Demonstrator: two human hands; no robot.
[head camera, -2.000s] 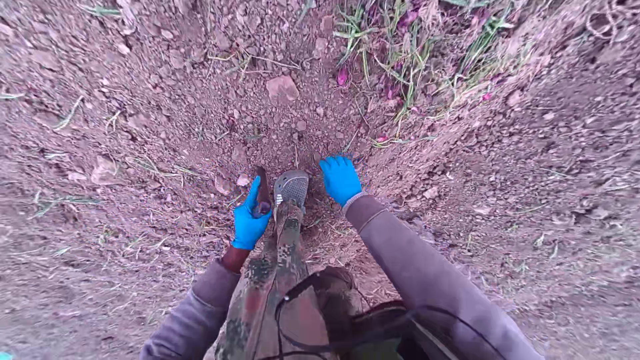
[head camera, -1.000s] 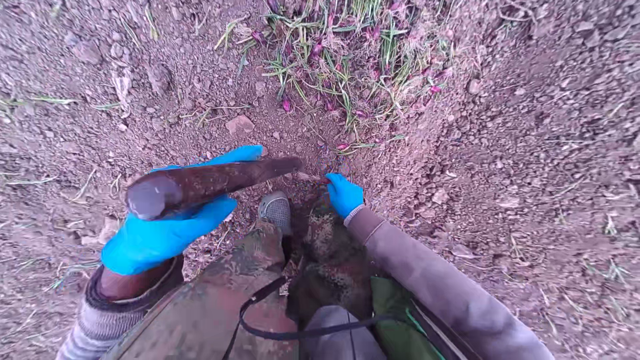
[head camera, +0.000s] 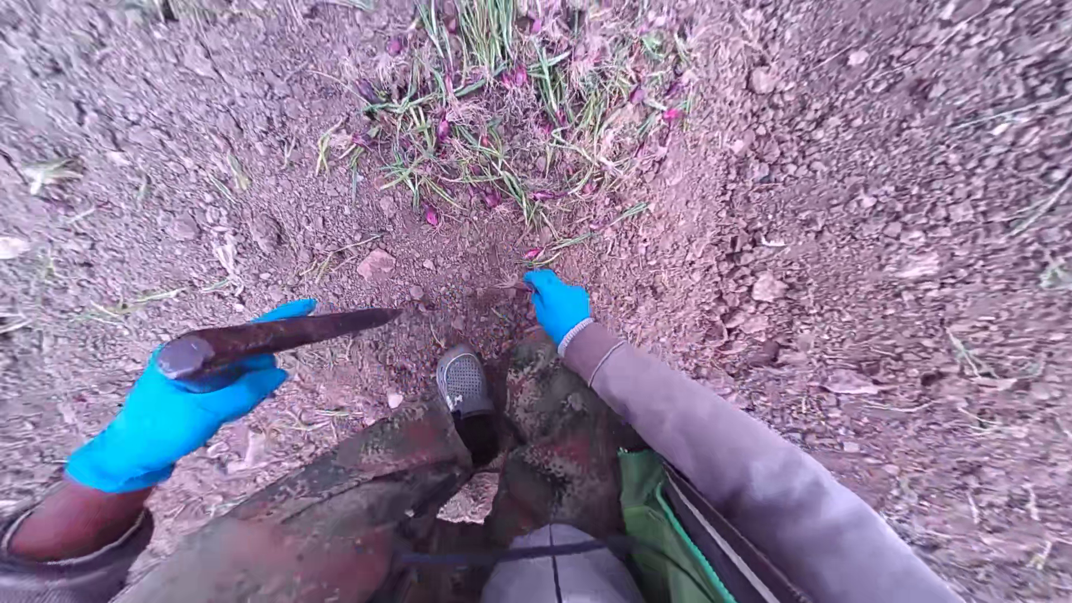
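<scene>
In a blue glove, my left hand (head camera: 188, 402) grips a dark, pointed digging tool (head camera: 276, 335) near its thick, rounded end. The tool's tapered tip points right, above my shoe. My right hand (head camera: 559, 303), also gloved in blue, is lowered close to the soil right of the tip. Its fingertips are drawn together at a thin, pale stem or root (head camera: 512, 286); whether they pinch it is unclear. Just above those fingers lies a small red onion bulb (head camera: 533, 253) with green leaves. A heap of red onions with leaves and roots (head camera: 502, 126) spreads over the ground farther up.
Loose, crumbly soil (head camera: 837, 276) with clods surrounds me. A flat stone (head camera: 376, 264) lies above the tool. My grey perforated shoe (head camera: 463, 381) stands between the hands, below camouflage trousers (head camera: 360, 477). Green cloth (head camera: 641, 502) and a dark strap (head camera: 519, 554) hang near my lap.
The digging tool in my left hand, raised near the camera one second ago, now appears lower and farther left. My right hand stays near the ground. The view has shifted toward the onion heap.
</scene>
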